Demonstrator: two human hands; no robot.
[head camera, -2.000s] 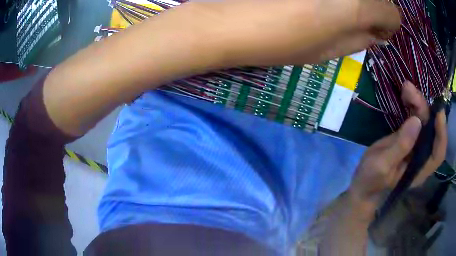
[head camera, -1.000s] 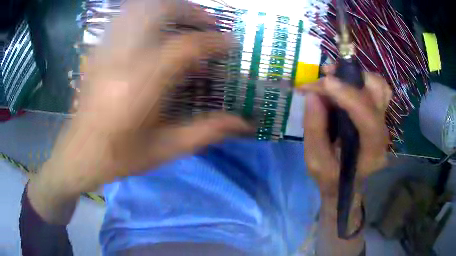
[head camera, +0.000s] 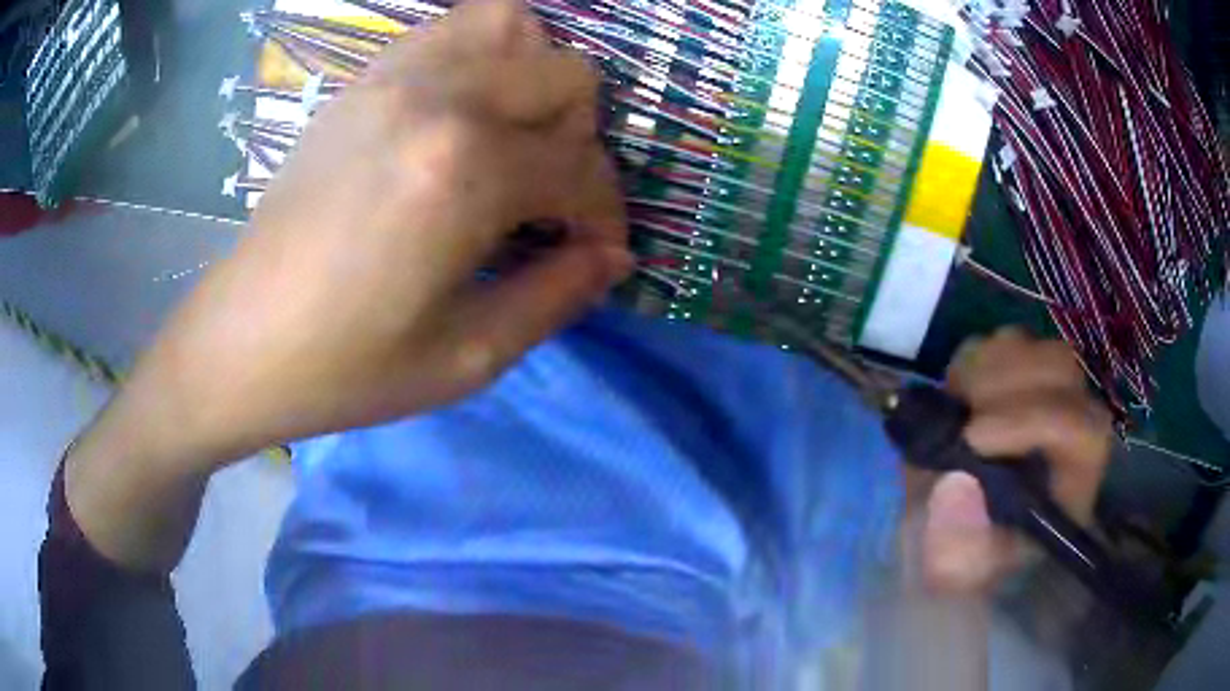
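My left hand (head camera: 445, 216) is curled over the left part of the soldered leads, fingertips pinched together; whether a wire is between them cannot be seen. My right hand (head camera: 1018, 452) holds the black soldering iron (head camera: 931, 425) below the boards' lower right corner. The iron's thin tip points up and left to the lower edge of the green PCB panel (head camera: 793, 176); contact cannot be told. Soldered leads (head camera: 675, 81) run in rows, with white plugs (head camera: 232, 124) at the far left.
A tangled pile of red and black leads (head camera: 1147, 189) lies at the right. The white backing (head camera: 906, 297) bears a yellow patch (head camera: 942, 189). A striped sheet (head camera: 74, 81) is at far left. Blue cloth (head camera: 540, 500) covers the lap.
My left arm has drawn back from reaching over to the lead pile, and the hand is now at the soldered leads. My right hand has moved down, with the iron tilted towards the boards.
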